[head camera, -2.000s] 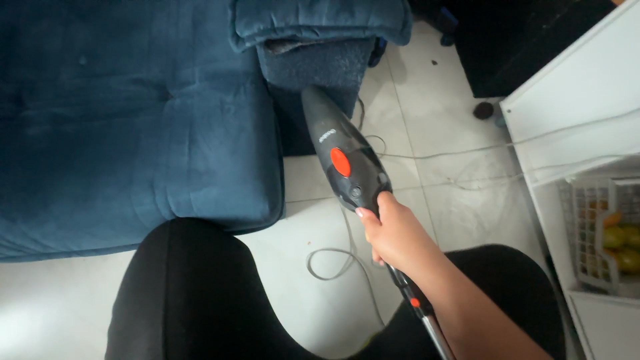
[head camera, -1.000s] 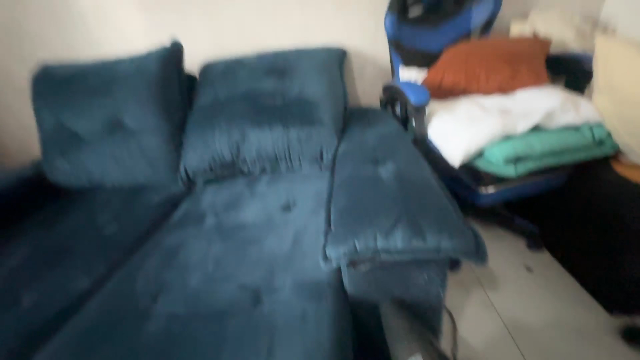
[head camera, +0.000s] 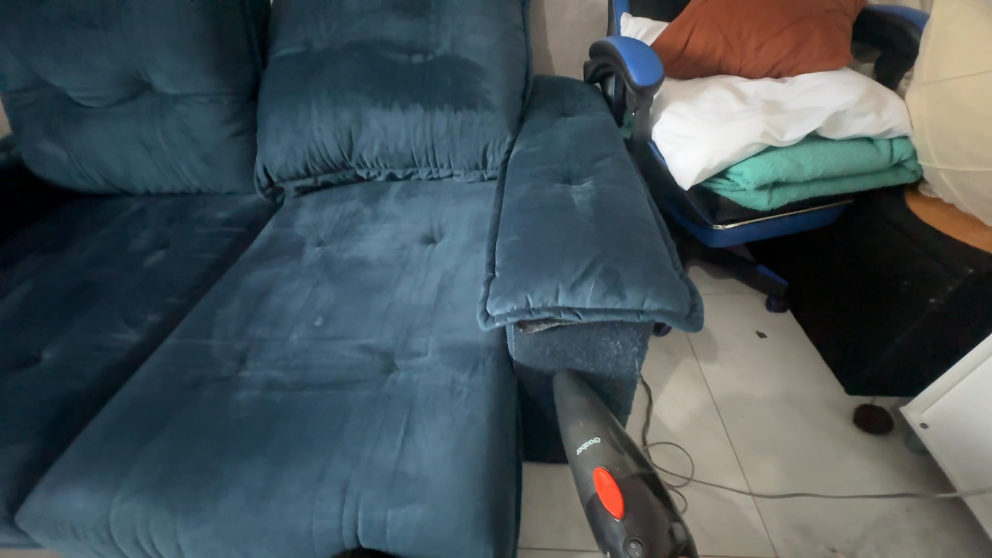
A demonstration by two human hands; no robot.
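A black handheld vacuum cleaner (head camera: pixel 620 480) with an orange-red button rises from the bottom edge, right of centre. Its nozzle end lies over the front of the armrest of a blue velvet sofa (head camera: pixel 372 349); whether it touches the fabric I cannot tell. The padded armrest cushion (head camera: pixel 581 217) overhangs that front, which bears pale specks. The handle of the vacuum cleaner is below the view, and neither of my hands shows.
A power cord (head camera: pixel 814 494) runs over the tiled floor (head camera: pixel 697 403). Behind the armrest, a blue and black office chair (head camera: pixel 767 229) holds a rust pillow (head camera: pixel 763 39), white bedding (head camera: pixel 775 112) and a folded green blanket (head camera: pixel 821 170). White furniture (head camera: pixel 957 434) stands at right.
The view has tilted up from the floor and my legs to the sofa. The hand that held the vacuum cleaner's handle two seconds ago is out of view.
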